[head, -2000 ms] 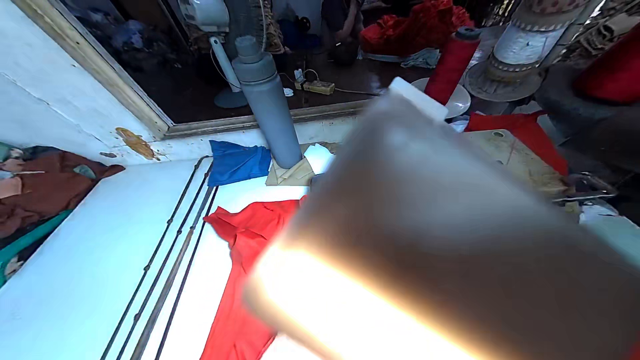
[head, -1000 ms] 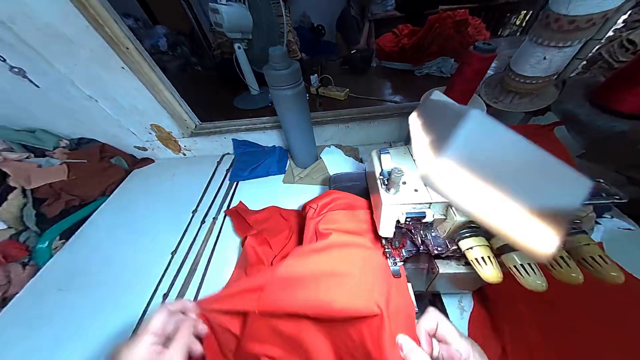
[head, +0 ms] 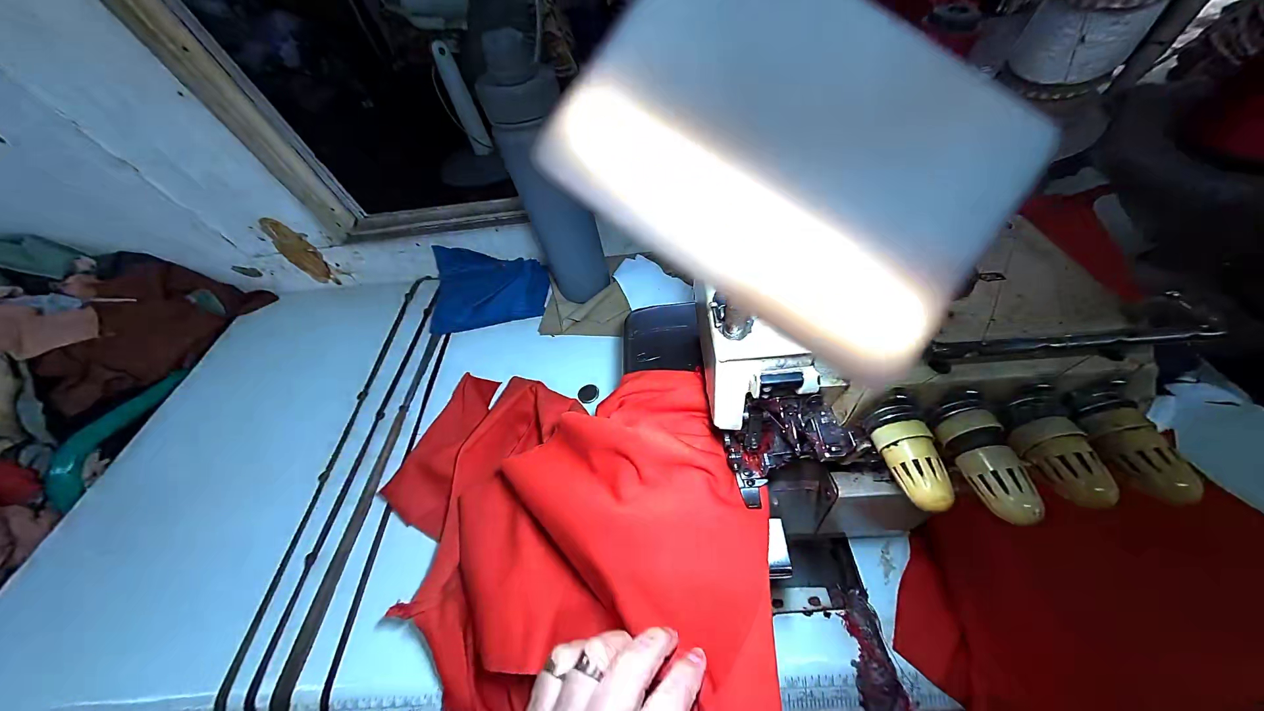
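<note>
My left hand (head: 617, 673), with rings on it, rests on the red cloth (head: 632, 523) at the bottom centre, its fingers slightly bent and a little apart. The cloth lies in folds on the white table, its right edge beside the presser foot (head: 750, 489) of an overlock sewing machine (head: 736, 365). My right hand is out of view. A blurred pale panel with a bright light strip (head: 750, 217) hides the upper part of the machine.
Yellowish thread tension knobs (head: 913, 464) stand right of the needle area, above more red cloth (head: 1076, 592). A grey bottle (head: 553, 188), blue cloth (head: 489, 289) and khaki cloth (head: 588, 314) are behind. Dark cords (head: 341, 484) cross the table; a fabric heap (head: 109, 336) lies left.
The left hand has moved right across the red cloth, and the right hand has gone out of view. The cloth, stretched between both hands one second ago, now lies looser and folded.
</note>
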